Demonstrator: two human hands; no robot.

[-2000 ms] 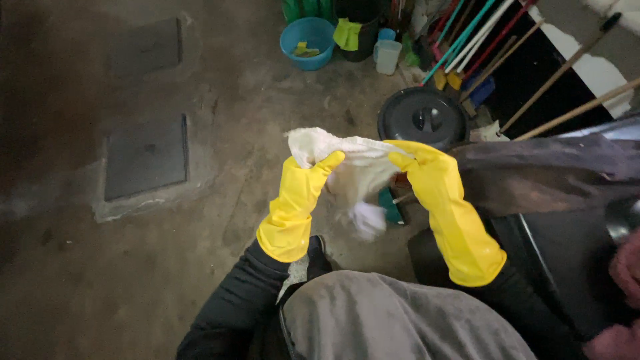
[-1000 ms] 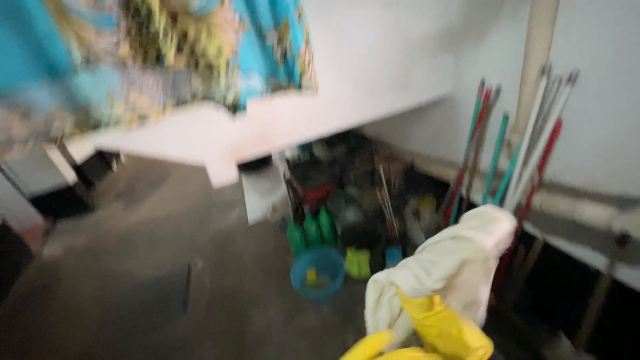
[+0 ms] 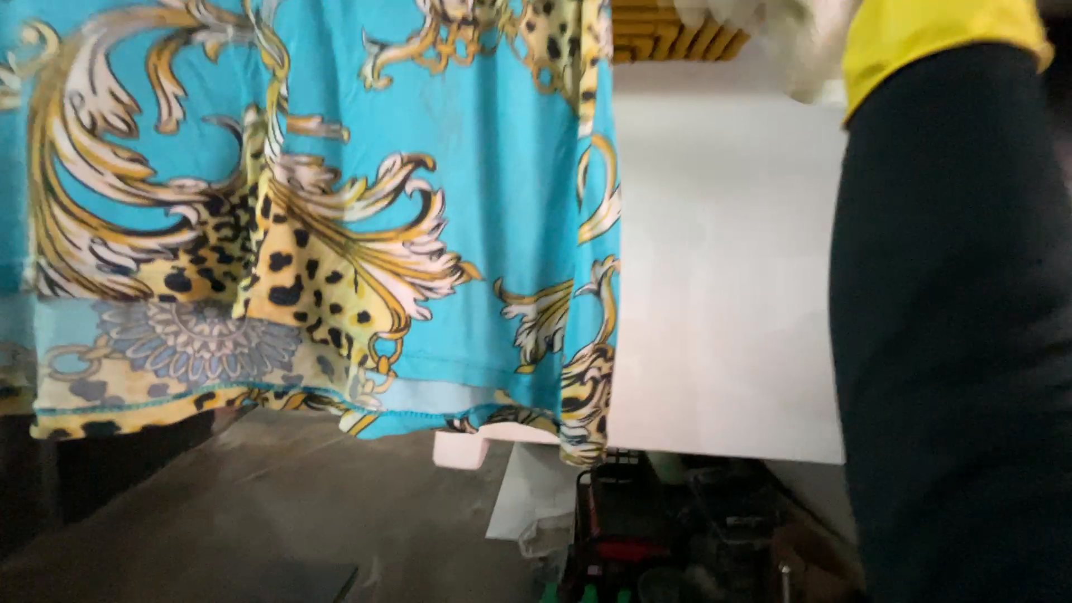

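Note:
At the top right, the yellow rubber glove cuff point(image 3: 946, 50) of my right hand shows above a raised black sleeve point(image 3: 946, 318); the fingers lie beyond the top edge. A blurred whitish cloth point(image 3: 804, 50) hangs just left of the cuff, and what holds it is out of sight. Turquoise fabric point(image 3: 435, 209) with gold scrolls and leopard spots hangs across the left and middle, close to the camera. My left hand is outside the view.
Behind the fabric stands a white wall surface point(image 3: 720, 268). An orange-yellow slatted object point(image 3: 678, 33) is at the top. Below are the grey floor point(image 3: 276, 511), a white panel point(image 3: 532, 494) and a dark crate point(image 3: 620, 511) among dim clutter.
The view has swung up from the floor to the hanging fabric. My right arm is now raised at the right; two seconds ago both gloved hands held the white cloth low in front of me.

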